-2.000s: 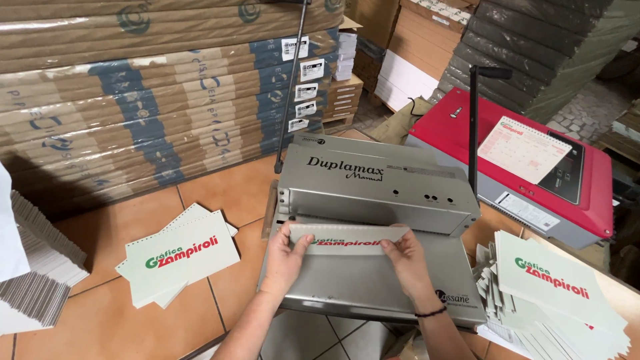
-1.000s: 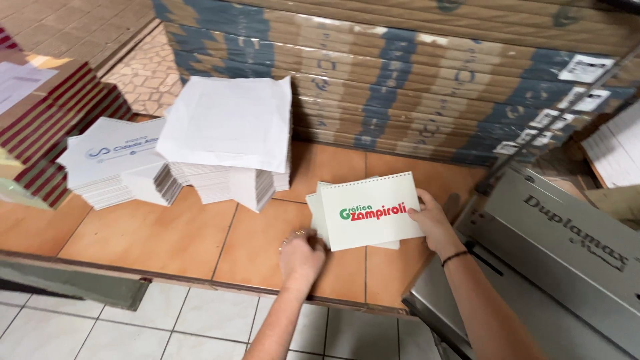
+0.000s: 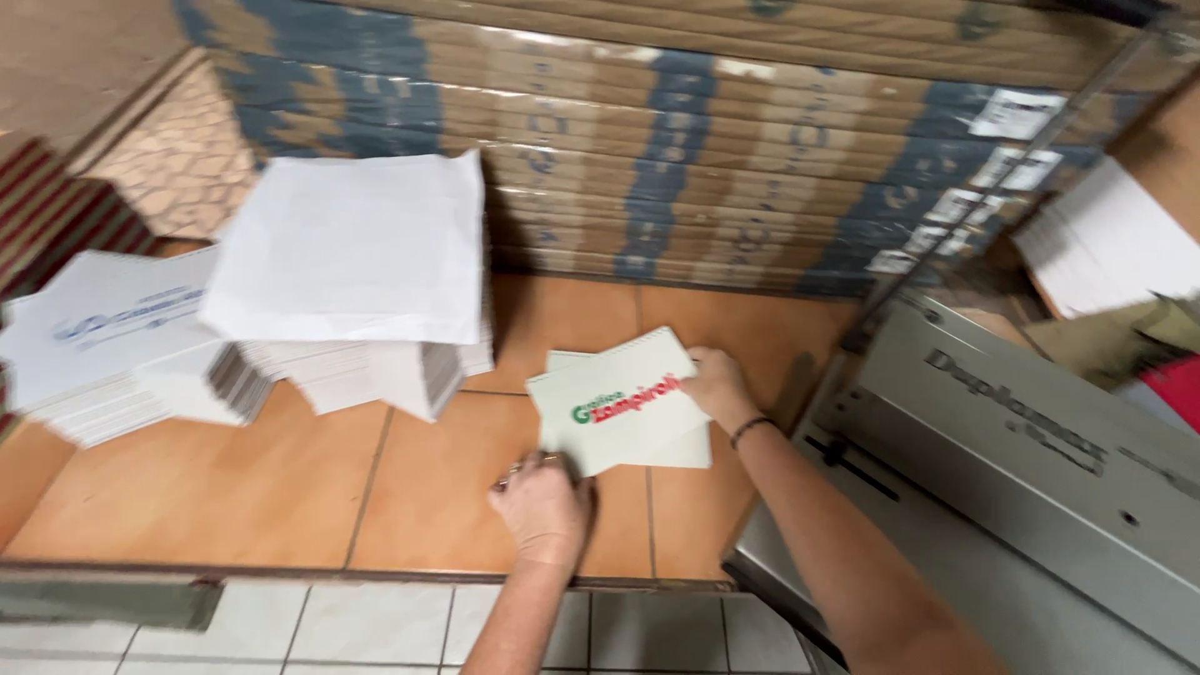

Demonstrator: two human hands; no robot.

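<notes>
My right hand (image 3: 724, 386) grips the right edge of a pale sheet set (image 3: 619, 441) with green and red lettering and small holes along its top edge. The set lies tilted over another pale set (image 3: 689, 448) on the tiled bench. My left hand (image 3: 544, 511), wearing rings, rests with curled fingers on the tiles by the lower left corner of the upper set; whether it grips the paper is unclear. To the right stands a grey Duplamax manual punching machine (image 3: 994, 412), partly out of view.
Left on the bench (image 3: 281, 497) are paper stacks (image 3: 328, 375) under a white sheet (image 3: 352, 248), and a printed stack (image 3: 112, 319). Wrapped packs (image 3: 656, 159) form a wall behind. A metal lever (image 3: 1012, 178) rises beside the machine. The bench's front edge (image 3: 375, 572) lies nearest me.
Two seconds ago both hands held a printed set at the machine; the view then swung left. Since one second ago, the upper set has turned and sits tilted, with my right hand still on its edge.
</notes>
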